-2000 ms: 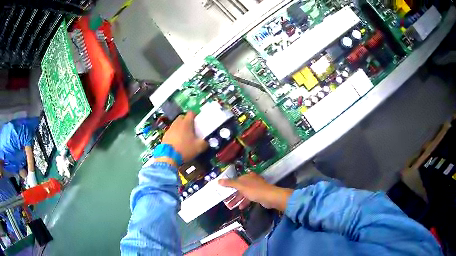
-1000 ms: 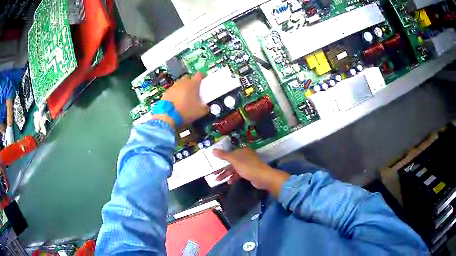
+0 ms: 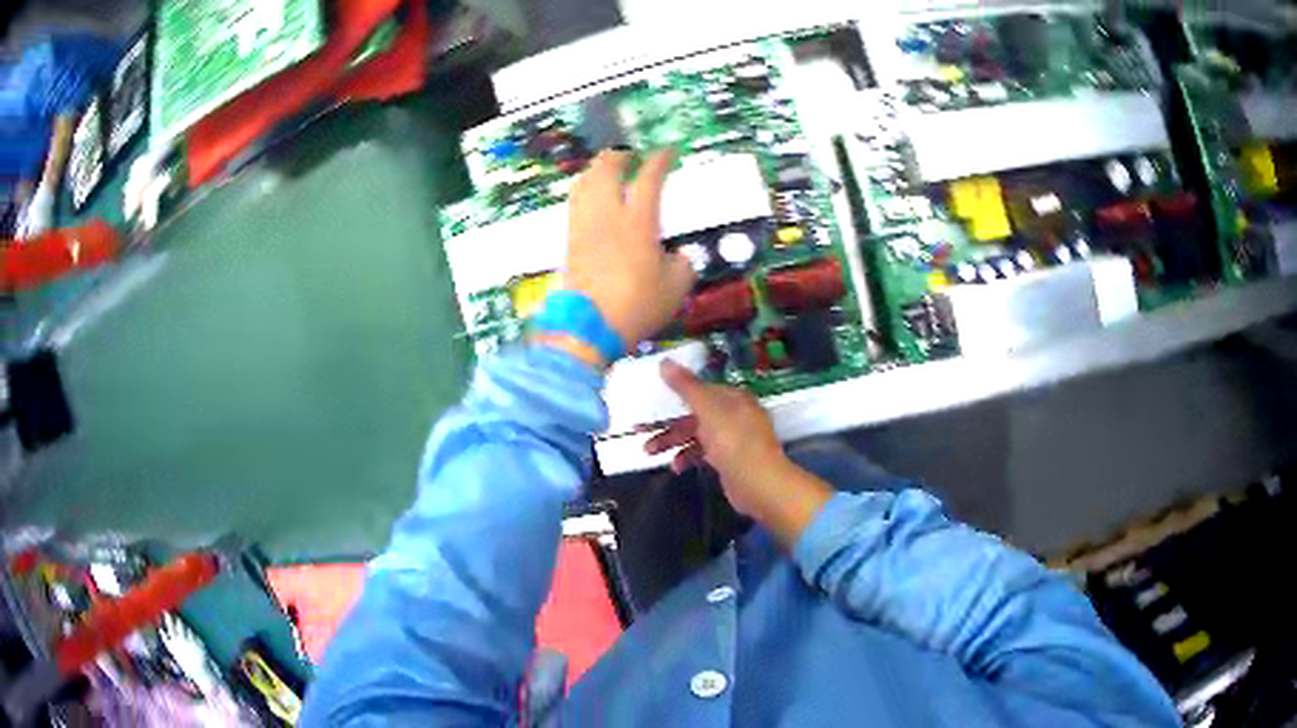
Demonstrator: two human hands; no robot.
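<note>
A green circuit board (image 3: 647, 128) crowded with parts lies face up on the rail in front of me. It has two long white heatsinks, dark red coils and round capacitors. My left hand (image 3: 620, 249) lies over the far heatsink and grips the board from above; the heatsink shows on both sides of it. My right hand (image 3: 728, 424) grips the board's near edge, thumb on top of the near heatsink and fingers lower down. The image is blurred.
More populated boards (image 3: 1053, 135) lie on the rail (image 3: 910, 391) to the right. A board stands by red sheets (image 3: 363, 64) beyond the green bench (image 3: 270, 356). A red surface (image 3: 576, 612) and tools are below left. Black bins (image 3: 1188, 612) stand lower right.
The view has turned and shifted, so the boards appear more level. My left hand's fingers are spread more over the far heatsink, and more of its left part shows. My right hand keeps its hold.
</note>
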